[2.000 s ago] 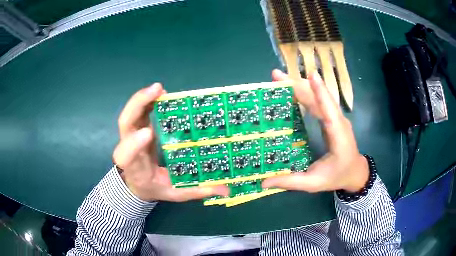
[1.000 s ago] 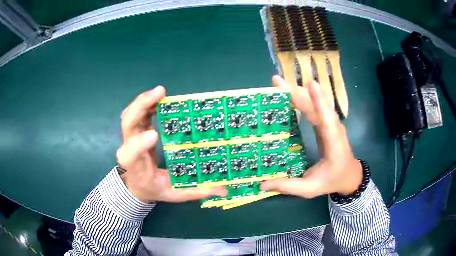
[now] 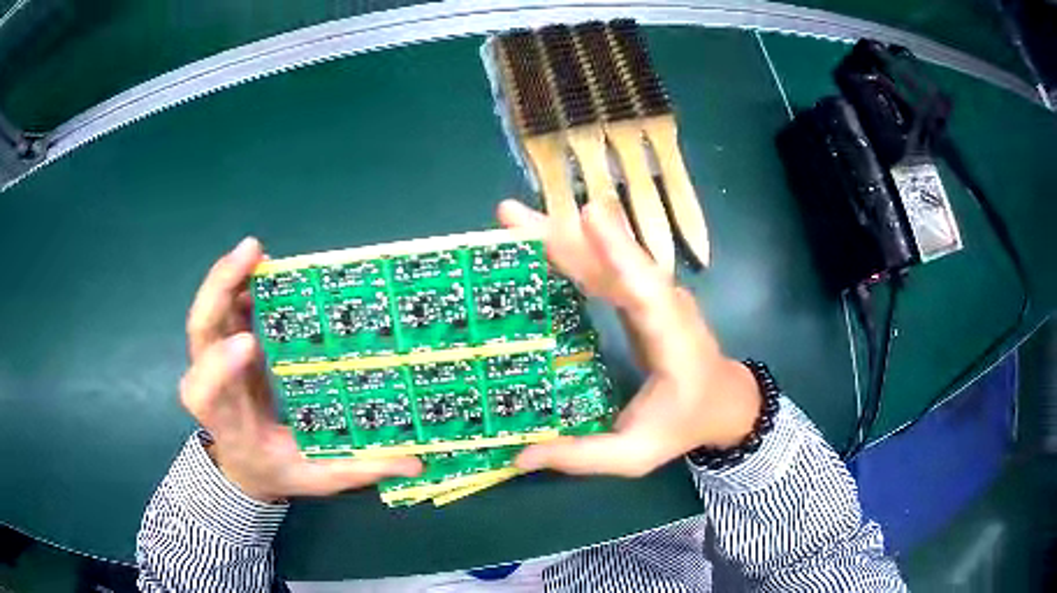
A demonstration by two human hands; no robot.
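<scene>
A green PCB panel point(image 3: 412, 348) with two rows of small circuits and pale yellow strips is held up, facing me and slightly tilted. My left hand point(image 3: 249, 400) grips its left edge, thumb along the bottom. My right hand point(image 3: 649, 359) is at its right side, fingers at the top right corner and thumb at the bottom right. More green panels point(image 3: 585, 394) show behind and below it, fanned out, with yellow edges. Whether they are held or lie on the mat is hard to tell.
Four wooden-handled brushes point(image 3: 597, 127) lie side by side behind my right hand. A black unit point(image 3: 852, 191) with a pale label and cables stands at the right. A grey metal rail point(image 3: 348, 33) edges the green mat point(image 3: 128, 266). A blue surface point(image 3: 945, 475) is at lower right.
The view has shifted, so the hands, panels, brushes and black unit all appear further left. The grip on the panel looks the same.
</scene>
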